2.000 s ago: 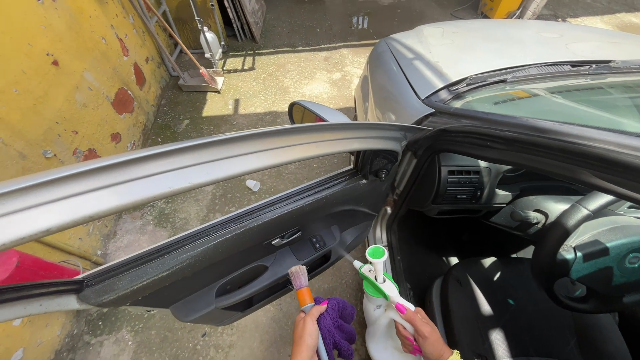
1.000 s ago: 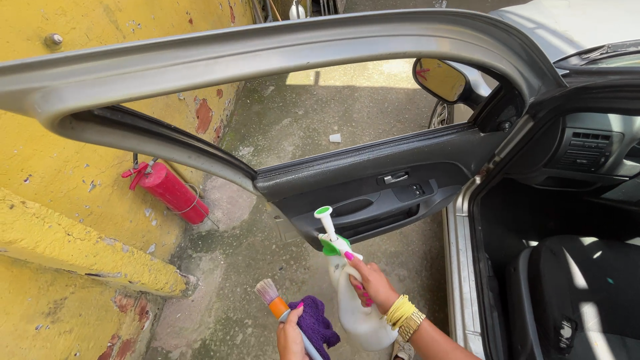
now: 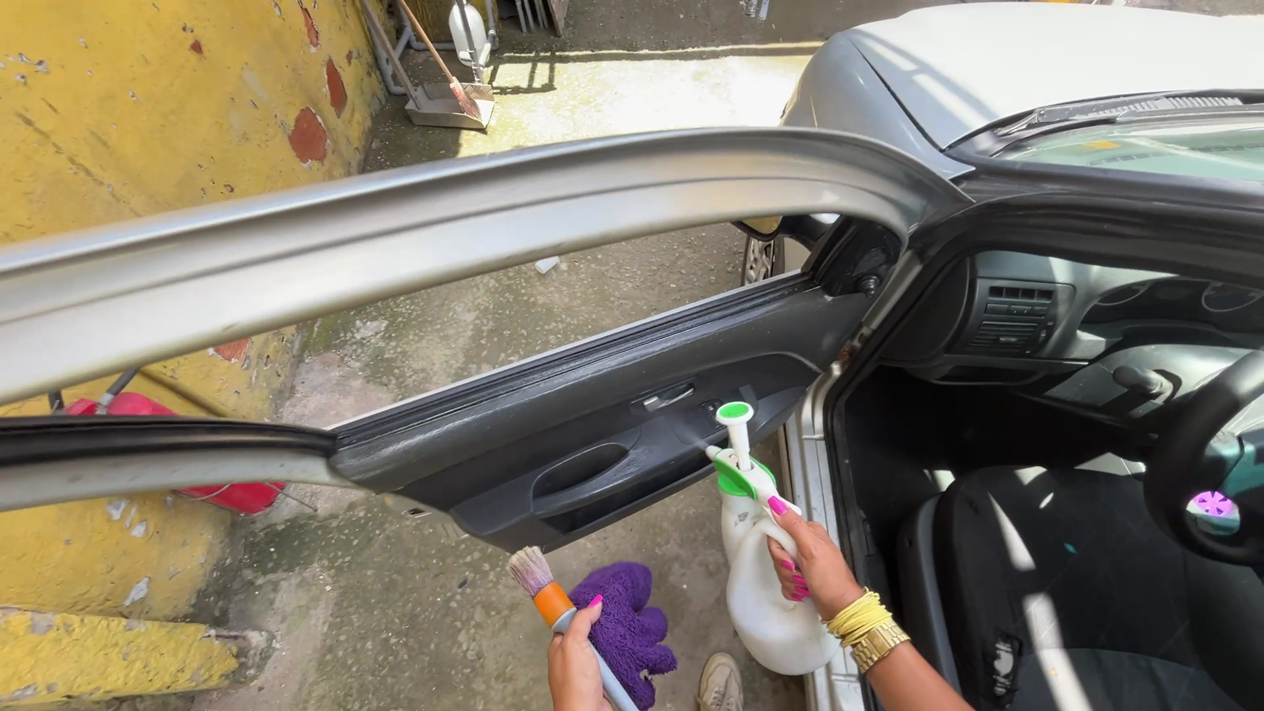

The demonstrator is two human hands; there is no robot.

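Observation:
My left hand (image 3: 578,660) grips a round detailing brush (image 3: 553,602) with pale bristles and an orange collar, bristles up. A purple microfiber wash mitt (image 3: 620,627) hangs beside that hand; how it is held is hidden. My right hand (image 3: 812,558) holds a white pump sprayer bottle (image 3: 775,617) with a green and white head, its nozzle toward the car door panel (image 3: 592,434). A faint mist shows near the nozzle. The panel is dark plastic with a metallic inner handle (image 3: 664,397) and a pocket. Neither hand touches the panel.
The silver door frame (image 3: 474,212) stands wide ahead of me. To the right are a black seat (image 3: 1047,583) and steering wheel (image 3: 1205,464). A yellow wall (image 3: 178,118) and a red fire extinguisher (image 3: 232,494) are at left. Farther off stands a dustpan (image 3: 449,107). My shoe (image 3: 721,681) shows below.
The view has swung back toward the car since one second ago. Both hands keep hold of the brush and the sprayer throughout. Mist also showed at the nozzle two seconds ago.

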